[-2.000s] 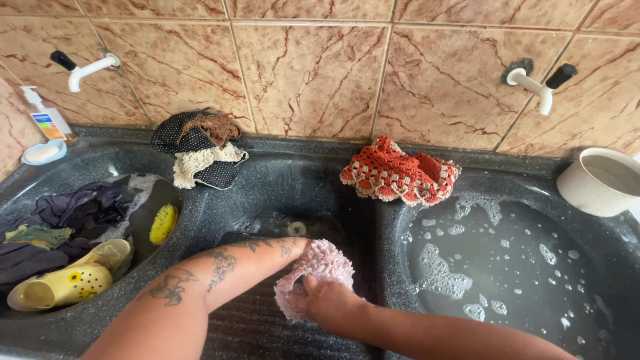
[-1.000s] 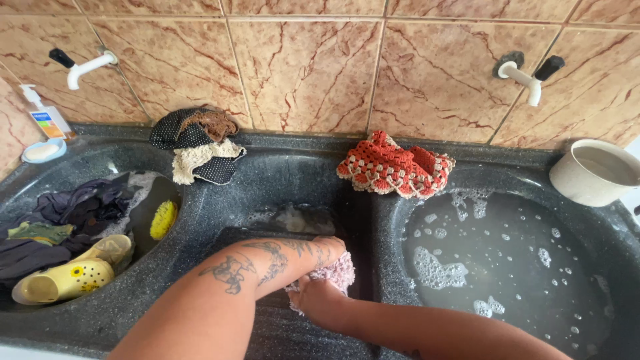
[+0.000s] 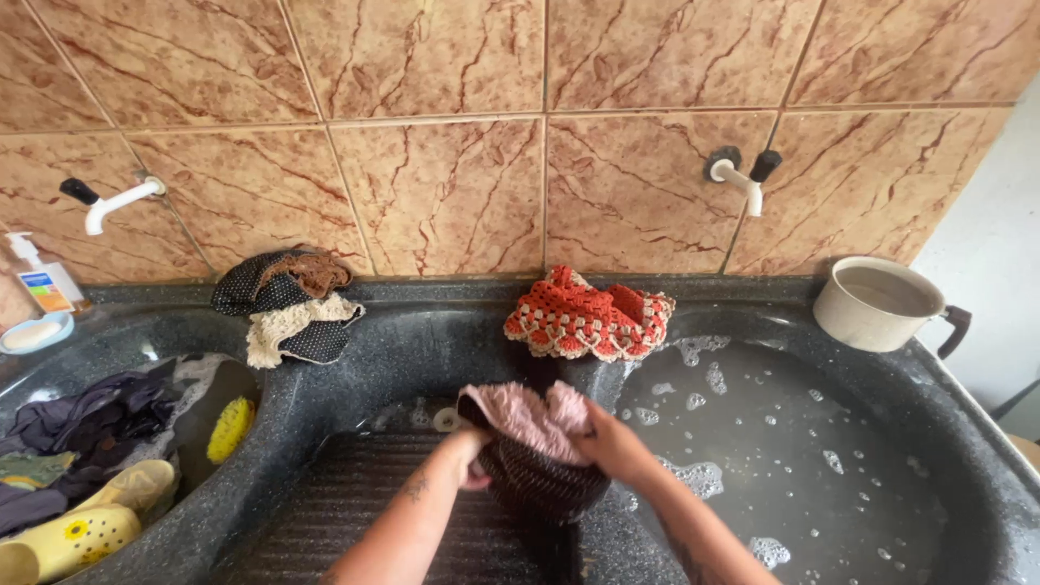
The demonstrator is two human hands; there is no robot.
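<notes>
Both hands hold a knitted piece (image 3: 548, 479), dark brown ribbed outside with fluffy pink lining, its opening facing up. My left hand (image 3: 467, 455) grips its left edge; my right hand (image 3: 609, 443) grips the pink edge at the right. The piece is above the ribbed washboard (image 3: 382, 504) of the middle basin, by the divider to the right basin. Behind it, a red and cream crocheted piece (image 3: 589, 317) lies on the sink's back rim. Black dotted fabric with cream and brown trim (image 3: 284, 305) lies on the rim further left.
Soapy grey water (image 3: 780, 463) fills the right basin; a pot of liquid (image 3: 877, 305) stands behind it. The left basin holds dark clothes (image 3: 89, 414), a yellow brush (image 3: 231, 429) and yellow clogs (image 3: 73, 536). A soap dish (image 3: 36, 333), pump bottle (image 3: 49, 280) and two taps (image 3: 122, 203) (image 3: 743, 183) are behind.
The piece was bunched with its pink side out, low in the middle basin; now it is raised, with its dark outside showing. My hands have moved apart to its two sides. The view has shifted.
</notes>
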